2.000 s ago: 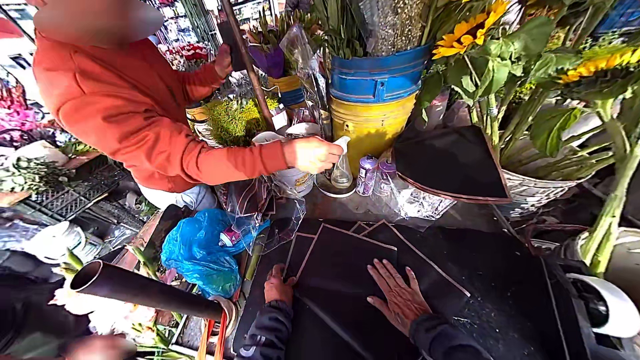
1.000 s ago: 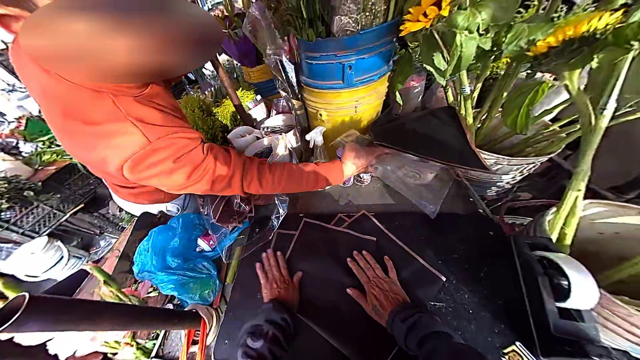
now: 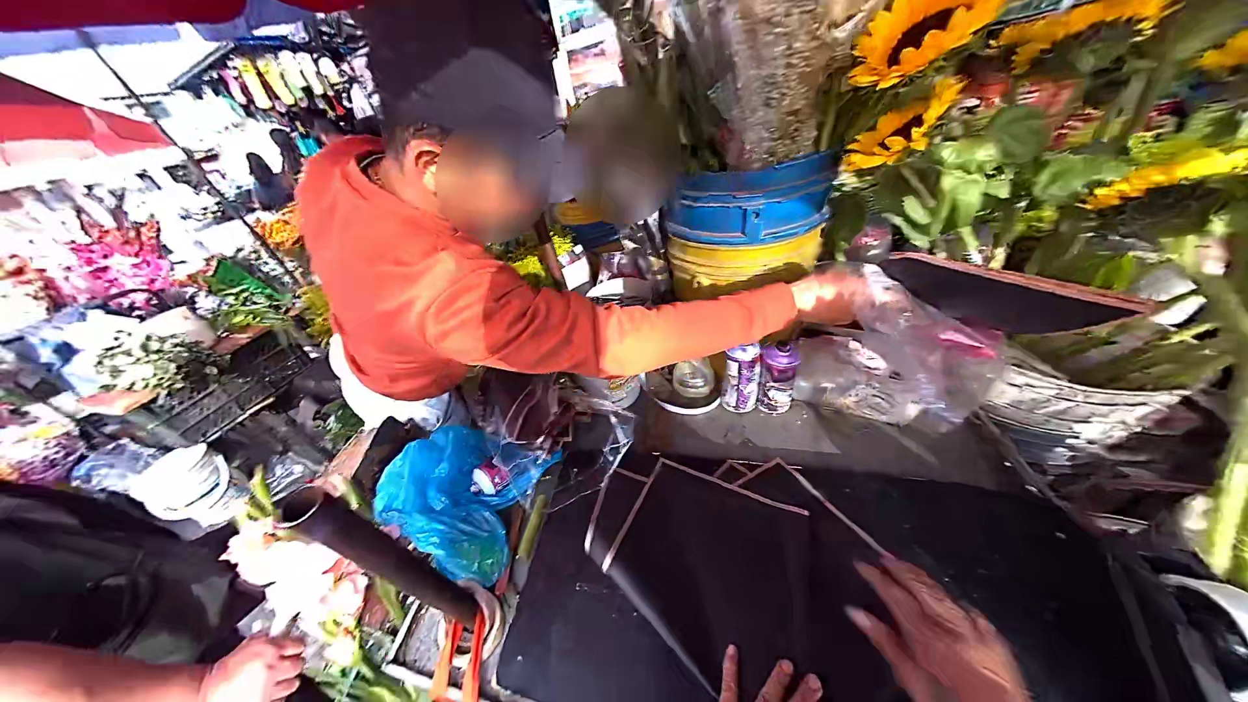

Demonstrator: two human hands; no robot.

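Observation:
Black wrapping sheets with pale pink edges (image 3: 721, 546) lie overlapped on the dark worktop (image 3: 575, 604). The fingers of my left hand (image 3: 770, 682) rest spread near the sheets' lower part, at the bottom of the view; the rest of that hand is out of frame. My right hand (image 3: 936, 634) is over the right side of the sheets, fingers apart, somewhat blurred, holding nothing. Beyond the sheets, a person in an orange sweatshirt (image 3: 526, 312) reaches across and holds a clear plastic bag (image 3: 926, 361).
Two purple spray cans (image 3: 760, 375) stand behind the worktop, near a blue and yellow bucket (image 3: 746, 234). A blue plastic bag (image 3: 444, 502) and a dark tube (image 3: 380, 551) are at left. Sunflowers (image 3: 897, 127) rise at right, near a tape roll (image 3: 1209, 609). Another person's hand (image 3: 253, 668) shows at lower left.
The other person's arm has moved to the right with the clear bag. A bare forearm and hand have appeared at lower left. The view has shifted, with my hands lower in it.

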